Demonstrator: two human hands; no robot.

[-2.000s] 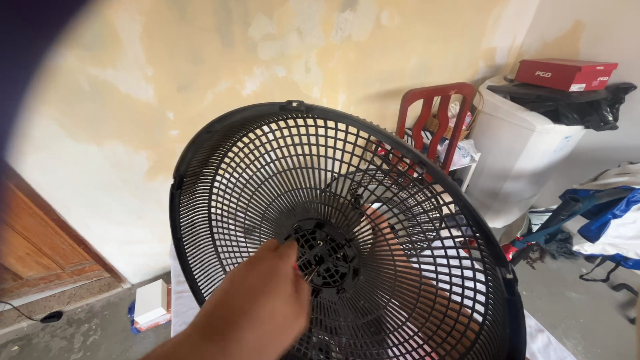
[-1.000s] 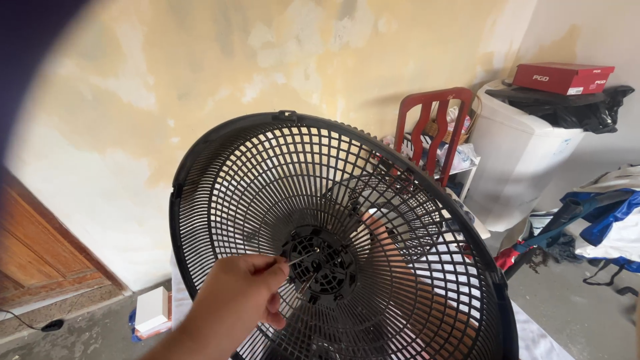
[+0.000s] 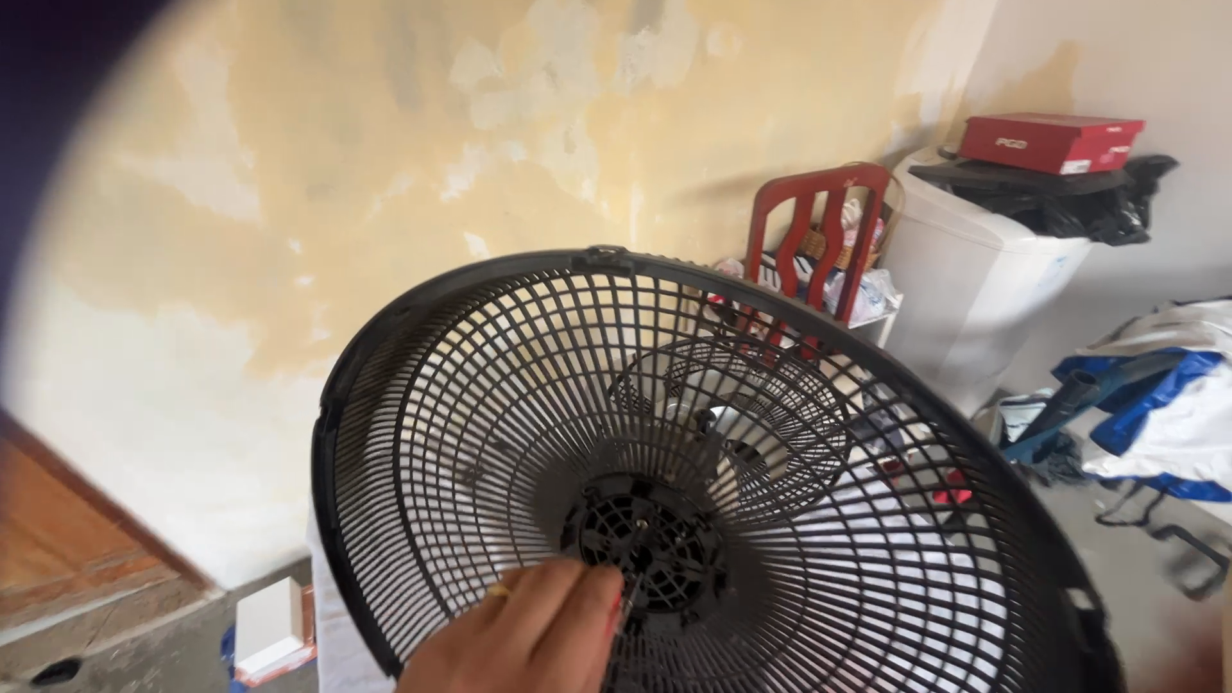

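A round black plastic fan grille [image 3: 500, 448] stands tilted before me, its hub [image 3: 664, 549] low in the middle. My left hand [image 3: 529, 630] is in front of it, fingertips pinched on a thin metal rod [image 3: 630, 599] just below and left of the hub's centre. What the rod's far end touches is unclear. A ring shows on one finger. At the lower right edge, a skin-coloured blur [image 3: 1198, 635] appears to be part of my right hand; its fingers cannot be made out. Through the mesh, a second, smaller fan cage [image 3: 770, 414] is visible.
Behind the grille stand a red chair [image 3: 871, 207] and a white bin-like container [image 3: 972, 279] with black plastic and a red box [image 3: 1049, 144] on top. White and blue bags [image 3: 1165, 395] lie at right. A white box [image 3: 269, 626] is low left, near a wooden door [image 3: 67, 520].
My left hand has moved downward from the hub. The arm seen behind the mesh in both earlier frames no longer shows there. The grille sits lower in view.
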